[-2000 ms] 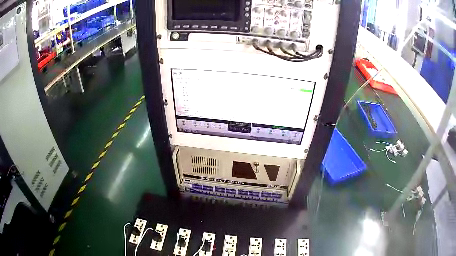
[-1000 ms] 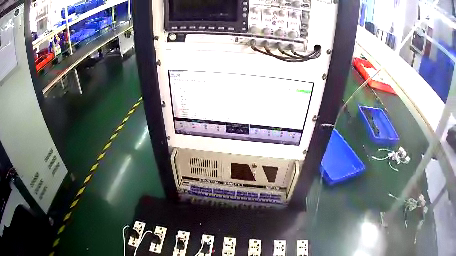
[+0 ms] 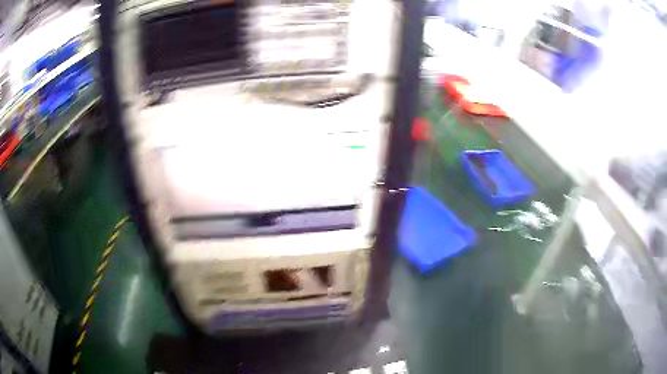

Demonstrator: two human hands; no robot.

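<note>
The view is blurred and neither of my hands shows in it. The black test bench panel [image 3: 256, 352] lies at the bottom edge below the rack. A few white socket tops [image 3: 384, 367] are cut off by the bottom edge; whether adapters sit in them cannot be told. Above the panel are the beige test unit [image 3: 234, 281] with its blue strip, the wide pale screen [image 3: 263, 175] and the dark oscilloscope screen [image 3: 191, 40].
On the right are a nearer blue tray [image 3: 435, 232], a smaller blue tray [image 3: 497, 177] with dark items, a red tray [image 3: 479, 101] and loose white corded pieces [image 3: 532, 219]. The black rack frame [image 3: 398, 146] stands left of them. Yellow-black floor tape [image 3: 95, 281] runs at the left.
The view has swung, so the rack and trays sit further left in the picture. The socket row has mostly dropped below the bottom edge, and the picture has become blurred.
</note>
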